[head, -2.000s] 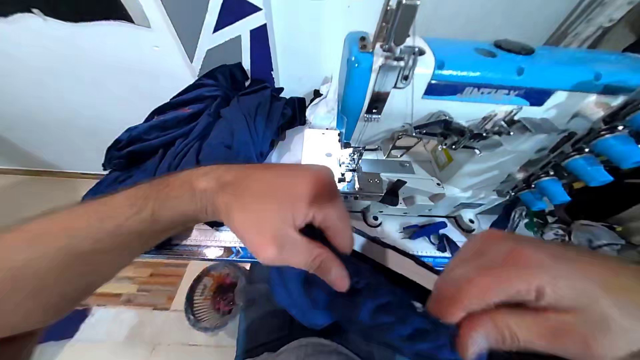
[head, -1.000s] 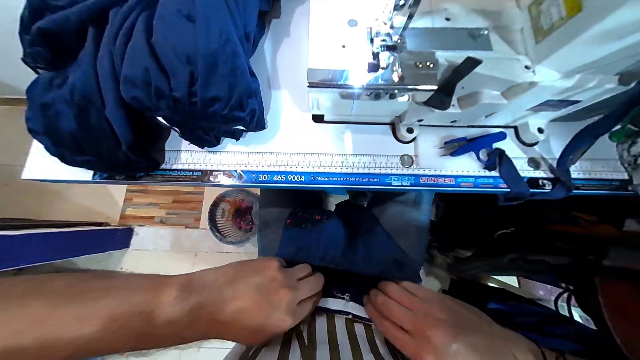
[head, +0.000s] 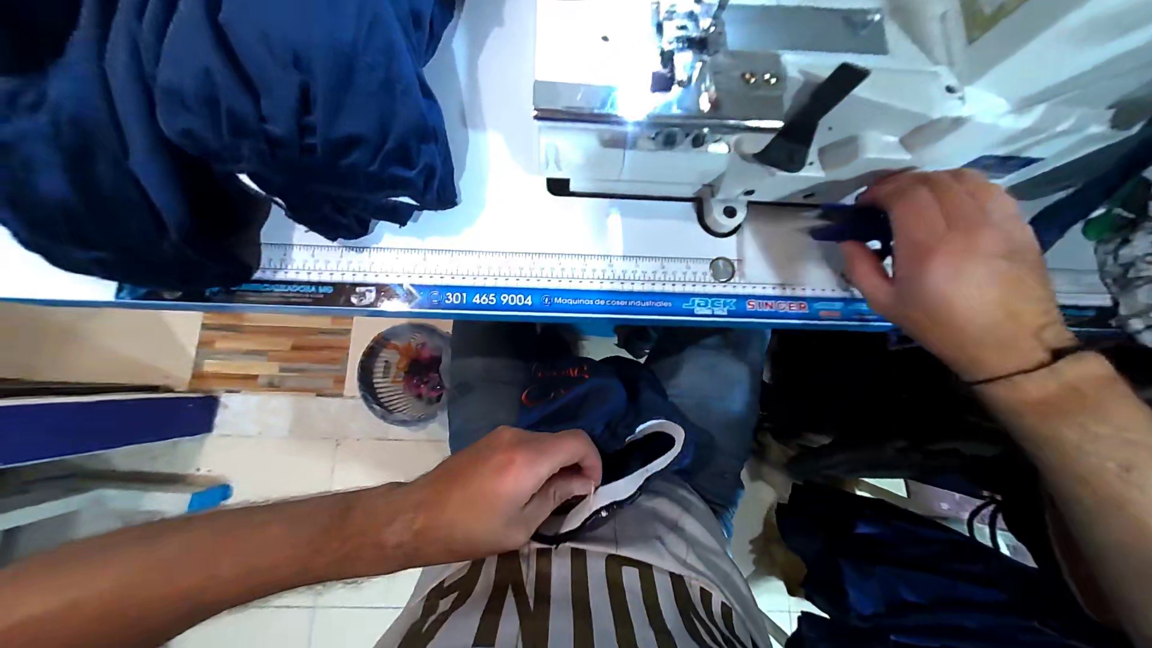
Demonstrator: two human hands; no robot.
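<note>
Navy fabric (head: pixel 585 396) with a white-edged opening lies over my lap. My left hand (head: pixel 531 486) pinches the edge of that opening between thumb and fingers. Over the right part of the table, my right hand (head: pixel 954 261) grips small blue thread snips (head: pixel 850 223), their blades pointing left. Behind them stands the white bed of an industrial sewing machine (head: pixel 630 157), its lamp lit near the needle area. A large heap of navy fabric (head: pixel 306 108) covers the left part of the table.
A ruler strip (head: pixel 504 261) runs along the table's front edge, with a coin-like disc (head: pixel 722 268) on it. On the floor at left stands a round basket (head: pixel 405 373) with scraps. Dark blue cloth (head: pixel 900 576) hangs or lies at lower right.
My right hand has left the fabric on my lap and moved up and right to the snips, which lay on the table a second ago. The white edge of the fabric now shows as an open loop.
</note>
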